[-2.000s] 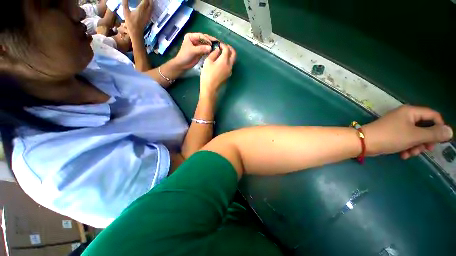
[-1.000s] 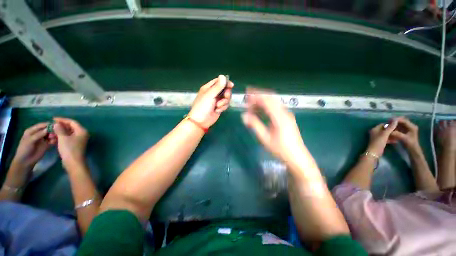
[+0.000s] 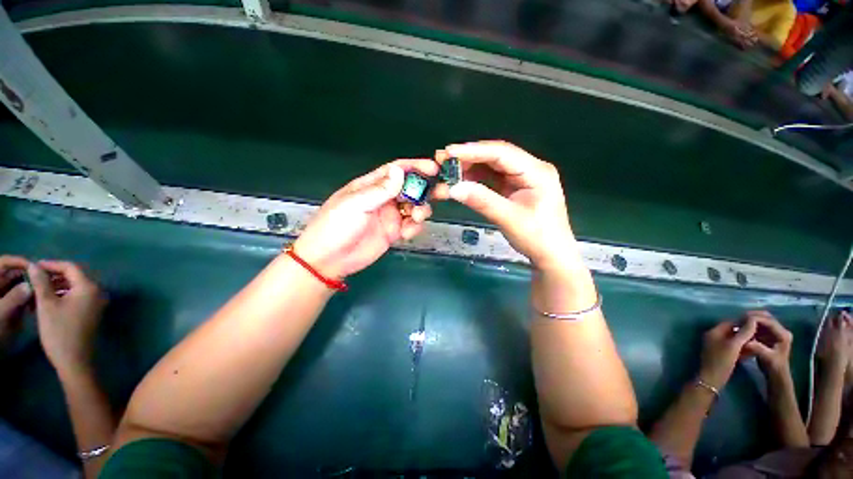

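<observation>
My left hand (image 3: 369, 210) holds a small black square housing (image 3: 415, 187) with a teal-green face between thumb and fingers, above the pale rail. My right hand (image 3: 513, 187) pinches a small dark green square board (image 3: 451, 170) beside the housing. The two pieces are very close; I cannot tell whether they touch. Fingers partly cover the edges of both.
The pale rail (image 3: 374, 233) carries several small dark squares or fittings, one (image 3: 470, 237) below my hands. A crumpled clear bag (image 3: 508, 426) lies near my right forearm. Neighbours' hands work at both sides. A metal post (image 3: 84, 122) rises at the left.
The view has turned from the left neighbour to the front. My right hand has come into view and moved in beside my left hand, now with a board in its fingers.
</observation>
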